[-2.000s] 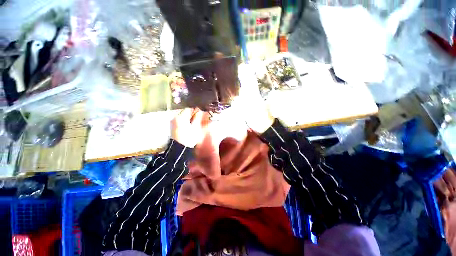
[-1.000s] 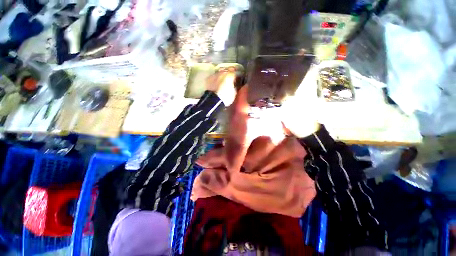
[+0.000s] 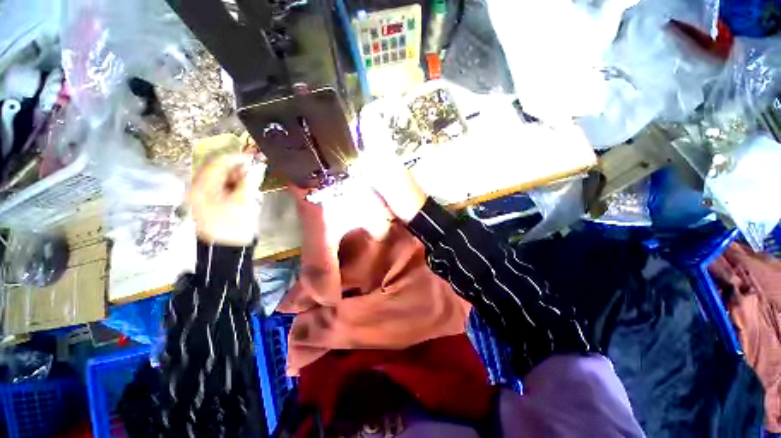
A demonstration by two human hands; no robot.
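Note:
The salmon-pink garment piece (image 3: 394, 295) runs from my lap up under the button-sewing machine head (image 3: 300, 137). The needle area is washed out by glare. My left hand (image 3: 224, 195) is blurred and off the cloth, left of the machine head, over the near part of a small yellowish tray (image 3: 214, 145); whether its fingers hold something cannot be told. My right hand (image 3: 390, 188) is overexposed, at the cloth just right of the needle area; its fingers are lost in the glare.
A tray of shiny small parts (image 3: 435, 111) and a control panel (image 3: 390, 47) stand behind the needle area. Clear plastic bags (image 3: 128, 192) lie at left. Dark navy garments (image 3: 668, 334) fill the right side beside a blue crate (image 3: 719, 299). A cardboard piece (image 3: 64, 295) lies far left.
The view has shifted. Two seconds ago my left hand was on the cloth; one second ago it was at the tray, and it is still beside the tray now. My right hand stays near the needle area.

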